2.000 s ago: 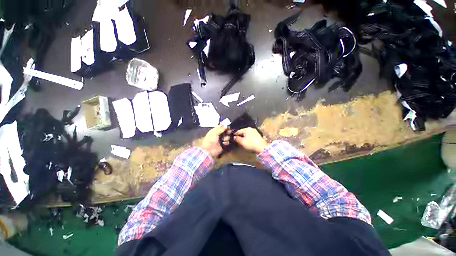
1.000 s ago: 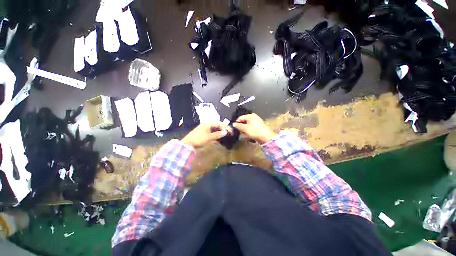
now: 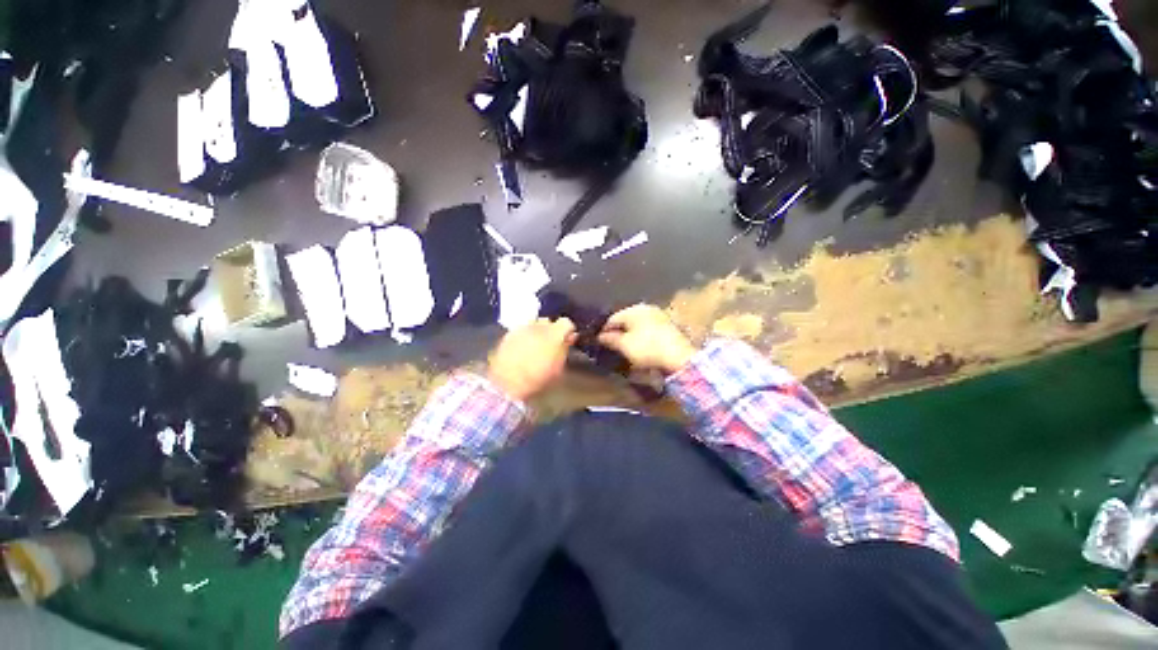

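Note:
A small black cloth piece [image 3: 594, 340] is held between both hands above the worn tan front edge of the table. My left hand [image 3: 533, 356] pinches its left side with thumb and fingers. My right hand [image 3: 645, 340] grips its right side, and part of the cloth hangs below the fingers. The fingers hide much of the piece. Left of the hands, white panel pieces [image 3: 363, 282] lie in a row beside a black panel [image 3: 459, 263]. A white piece [image 3: 521, 290] lies just behind my left hand.
A beige box [image 3: 249, 285] and a clear plastic tub [image 3: 357, 184] stand left. Stacked panels [image 3: 271, 83] lie behind them. Black strap bundles [image 3: 813, 125] lie centre and right. A ragged black heap [image 3: 146, 381] lies at left. Scraps lie on the green floor [image 3: 965, 457].
The hands have come together lower on the black cloth, which has turned and spread sideways. The white bit between the fingers a second ago no longer shows there.

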